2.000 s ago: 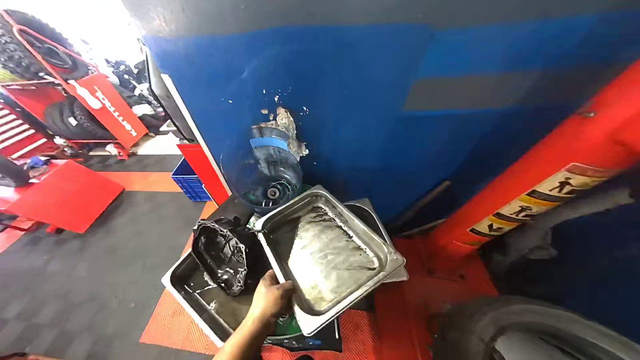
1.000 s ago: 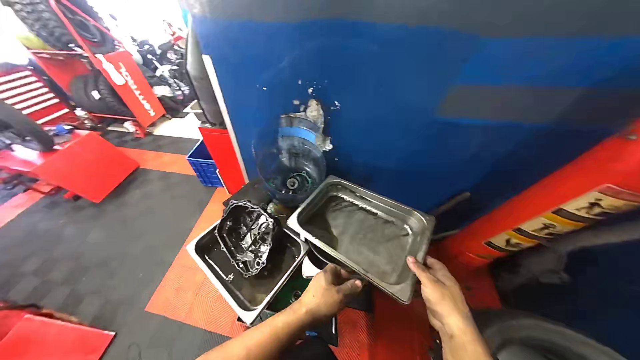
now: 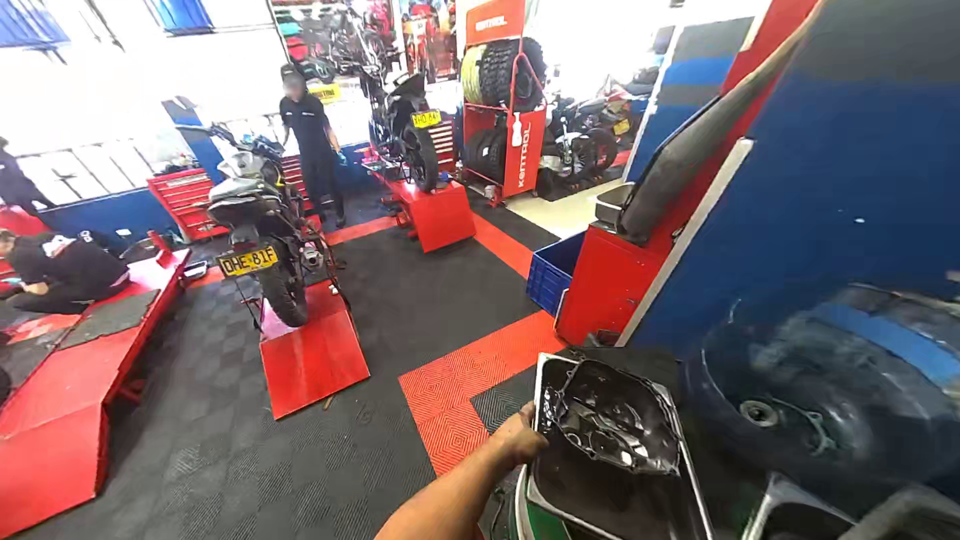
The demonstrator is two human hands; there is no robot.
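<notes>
My left hand (image 3: 519,437) grips the left rim of a rectangular metal tray (image 3: 581,499) at the lower right of the head view. In the tray lies a dark, wet engine cover casting (image 3: 619,420), open side up. Right of the tray is a large translucent plastic water bottle (image 3: 825,390) with a blue band, its round mouth toward me. Part of another metal pan (image 3: 776,502) shows at the bottom edge, beside a blurred grey form. My right hand is not in view.
Motorcycles stand on red lift ramps (image 3: 315,352) at left and back. One person (image 3: 307,142) stands between them; another (image 3: 67,270) sits at far left. A blue crate (image 3: 551,274) and red cabinet (image 3: 604,289) stand beyond the tray. A blue wall (image 3: 862,195) rises at right.
The view has swung left and up across the workshop. My left hand has gone from the empty pan to the rim of the tray with the casting. My right hand has left the view.
</notes>
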